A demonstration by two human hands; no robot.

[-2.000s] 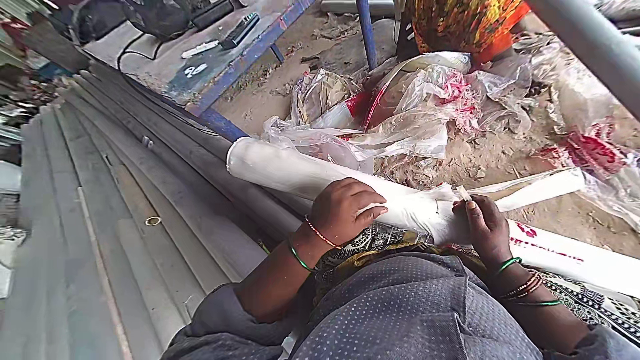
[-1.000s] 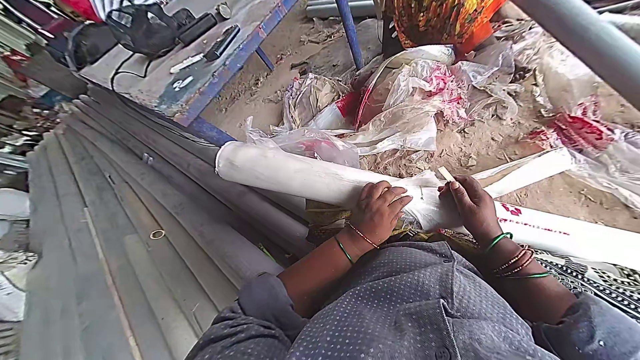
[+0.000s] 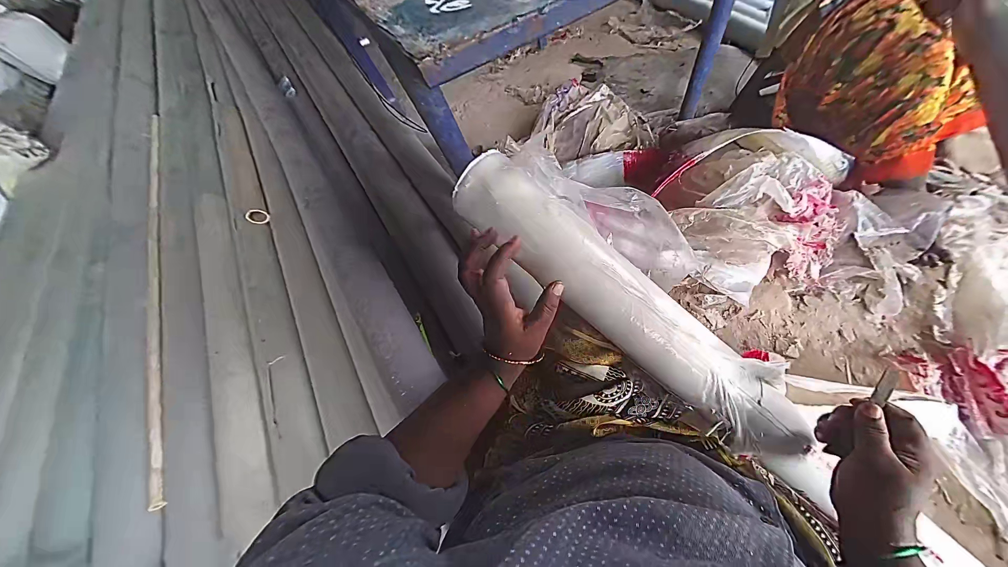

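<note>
A thick white roll or tube in clear plastic wrap [image 3: 614,291] lies slanted across my lap, its round end toward the upper left. Beside that end, my left hand [image 3: 508,299] has its fingers spread and grips nothing; whether a fingertip touches the wrap is unclear. The wrap is gathered and crumpled near the lower right part of the roll. At the lower right, my right hand [image 3: 878,457] is closed around a small flat piece [image 3: 884,387], perhaps a blade, whose tip sticks up past the thumb. Below that hand, a white length continues to the frame's edge.
Long grey pipes or planks [image 3: 291,315] run along the left, with a small ring [image 3: 257,216] and a thin stick [image 3: 154,315] on them. A blue metal-framed table [image 3: 504,43] stands above. Crumpled plastic [image 3: 756,228] covers sandy ground. A person in orange patterned cloth [image 3: 874,87] is at upper right.
My left hand has left the middle of the roll and moved toward its upper end, fingers spread. My right hand has moved away from the gathered wrap, toward the lower right. The view has swung left and down.
</note>
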